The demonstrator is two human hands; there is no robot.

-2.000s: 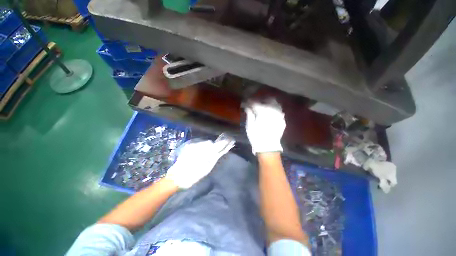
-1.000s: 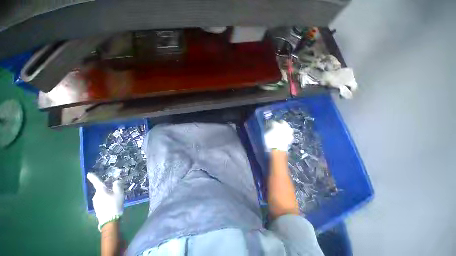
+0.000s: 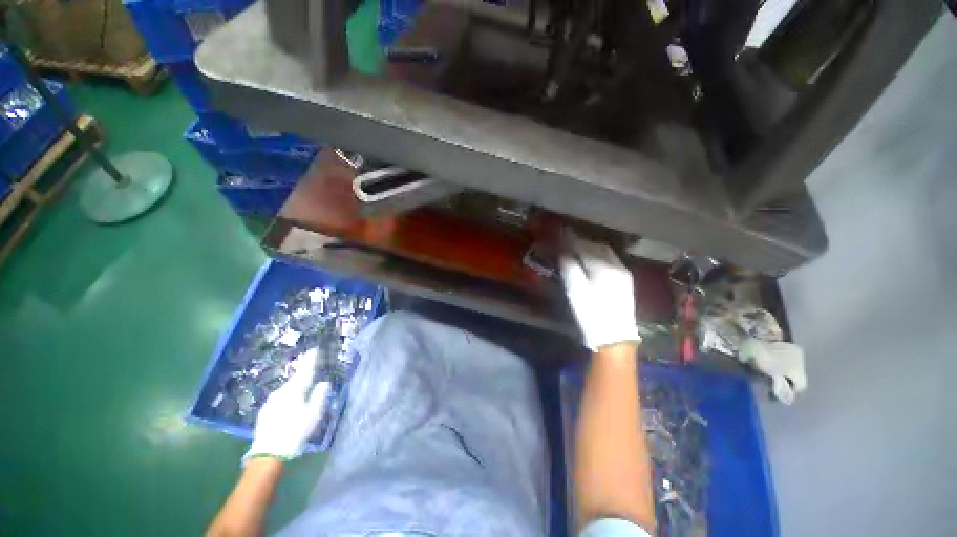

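My right hand [image 3: 601, 299], in a white glove, reaches over the front edge of the reddish-brown press table [image 3: 441, 246]. Its fingertips are near a small metal piece [image 3: 539, 260]; blur and shadow hide whether they grip it. My left hand [image 3: 289, 414], gloved, is over the front of the left blue bin [image 3: 233, 334], thumb and fingers apart, with no part seen in it. Small silvery metal parts [image 3: 289, 336] fill that bin. The right blue bin [image 3: 743, 446] holds loose greyish parts [image 3: 672, 441], partly behind my right forearm.
The grey press frame [image 3: 504, 152] crosses above the table. A slotted clamp [image 3: 394, 186] lies at the table's left. A red-handled tool [image 3: 688, 325] and dirty white rags [image 3: 771, 362] lie at its right end. Blue totes [image 3: 262, 194] and a green stand base [image 3: 126, 189] stand left.
My right hand has moved from the right bin up to the press table. My left hand remains at the left bin, now further over its parts. The view has tilted up, showing more press frame.
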